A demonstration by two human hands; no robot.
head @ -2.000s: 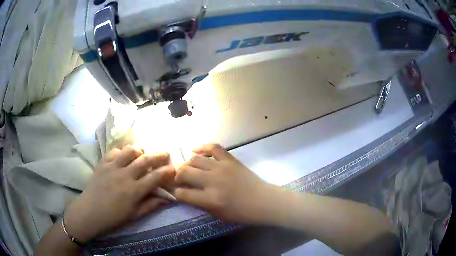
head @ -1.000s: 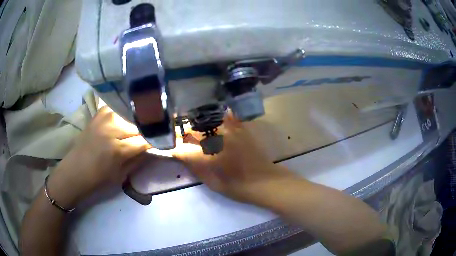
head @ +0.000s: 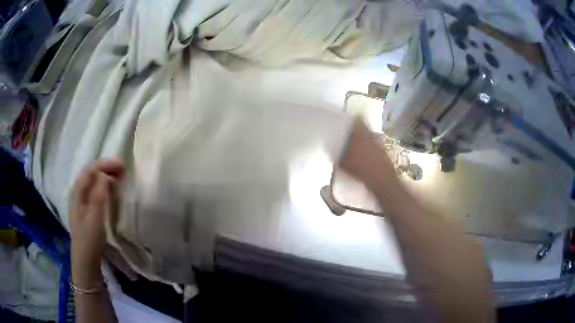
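A beige cloth piece (head: pixel 220 151), blurred by motion, stretches from the left side towards the needle area. My left hand (head: pixel 94 189) grips a beige cloth edge at the left. My right hand (head: pixel 359 151) is blurred at the right end of the cloth, beside the needle plate; its fingers cannot be made out. The white sewing machine head (head: pixel 435 82) stands at the upper right, with the lit needle plate (head: pixel 353 183) below it.
A large heap of beige cloth folds (head: pixel 82 101) lies at the left and back. The table's front edge (head: pixel 378 271) runs below. A blue crate rim (head: pixel 34 230) with light cloth in it shows at lower left. A small metal lever (head: pixel 545 247) is at the right.
The view has swung left, so the machine now sits at the right. My left hand has moved away from the needle to the left cloth edge. The hands are now wide apart.
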